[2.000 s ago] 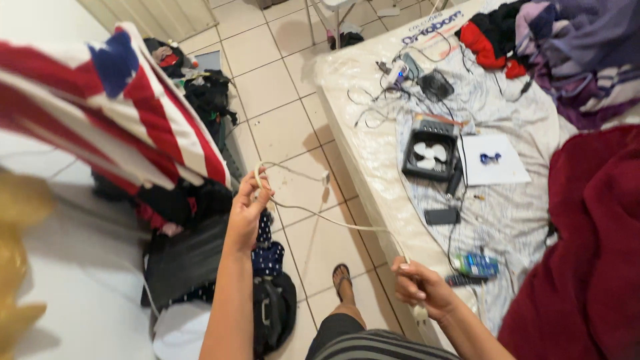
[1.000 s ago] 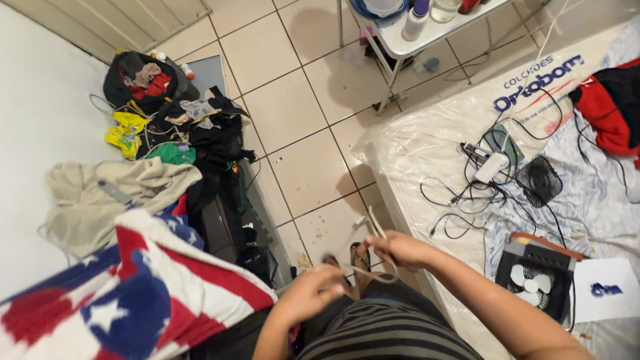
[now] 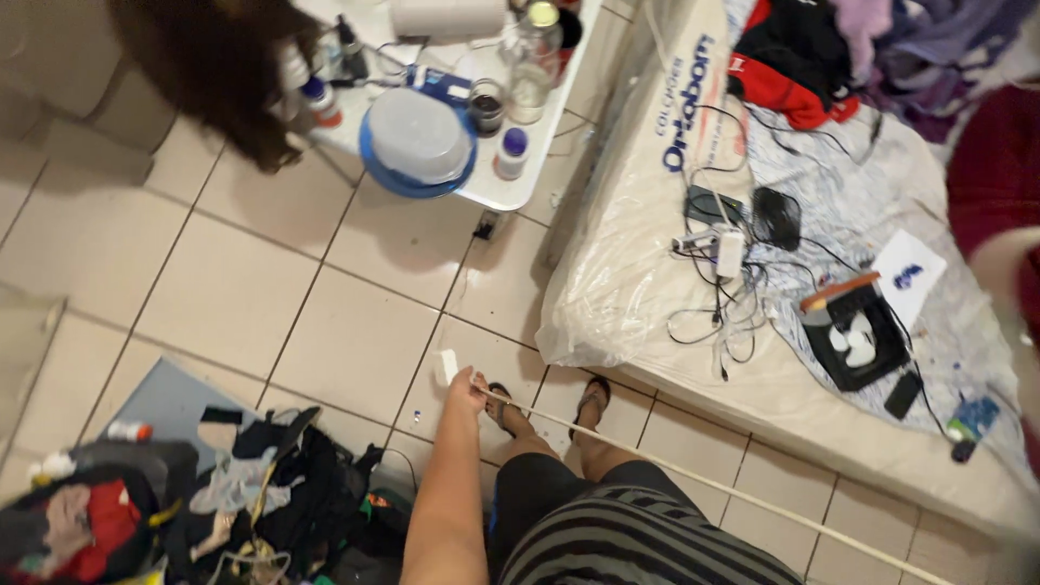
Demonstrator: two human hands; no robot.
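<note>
My left hand (image 3: 467, 392) is closed around one end of a white cable (image 3: 691, 465), above the tiled floor in front of my feet. A white block-shaped fitting (image 3: 447, 367) sticks out past its fingers; whether it is a plug or a socket is not clear. From this hand the cable runs taut to the lower right, across my shorts and striped shirt, and leaves the view. My right hand is not seen. A blurred pale shape at the right edge cannot be made out.
A plastic-covered mattress (image 3: 601, 268) on the right bears tangled cables (image 3: 731, 301), a white adapter (image 3: 730, 253), a fan unit (image 3: 853, 337) and clothes. Ahead stands a white table (image 3: 504, 191) with a blue basin (image 3: 374, 166), jars and bottles. Clothes (image 3: 309, 479) are heaped at lower left.
The cable, loosely looped between both hands a second ago, is now stretched out to the lower right. My right hand has left the view. The view has turned strongly.
</note>
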